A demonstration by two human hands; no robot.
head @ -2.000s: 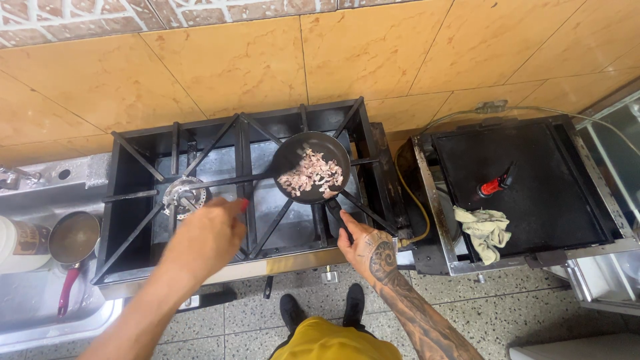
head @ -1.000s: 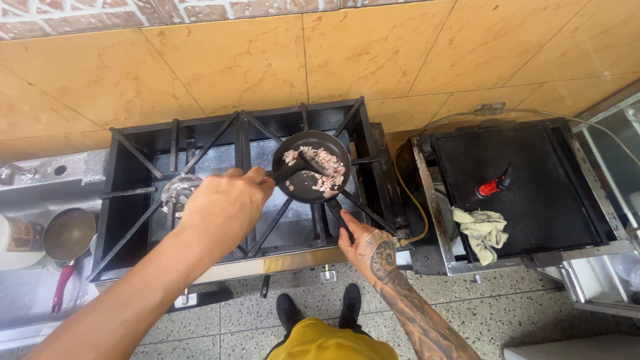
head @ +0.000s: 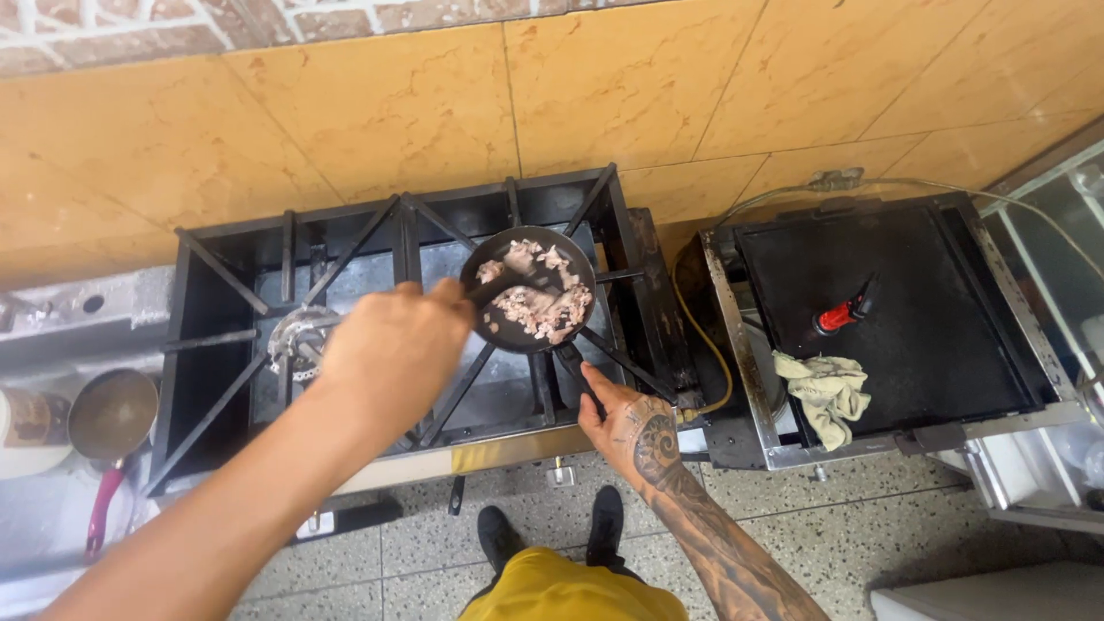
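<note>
A small black frying pan [head: 528, 335] sits over the right burner of the gas stove [head: 401, 250], with chopped pale pink meat [head: 552, 310] in it. My right hand [head: 617, 414], on the tattooed arm, holds the pan's short black handle at the front. From the left reaches my left hand [head: 401, 354], closed on a black utensil [head: 492, 291] whose blurred head is among the meat; most of its handle is hidden by the fingers.
On the left, a pan with a red handle [head: 114, 414] and a white tub [head: 33, 423] stand in the metal sink [head: 52, 517]. At right, a black griddle [head: 897, 345] bears a red and black torch lighter or similar tool [head: 835, 317] and a crumpled cloth [head: 826, 395]. A yellow hose [head: 703, 336] runs between.
My left hand has gone from left of the pan, with the utensil across it, to close by the pan's left rim. The meat lies differently, while my right hand stays on the handle.
</note>
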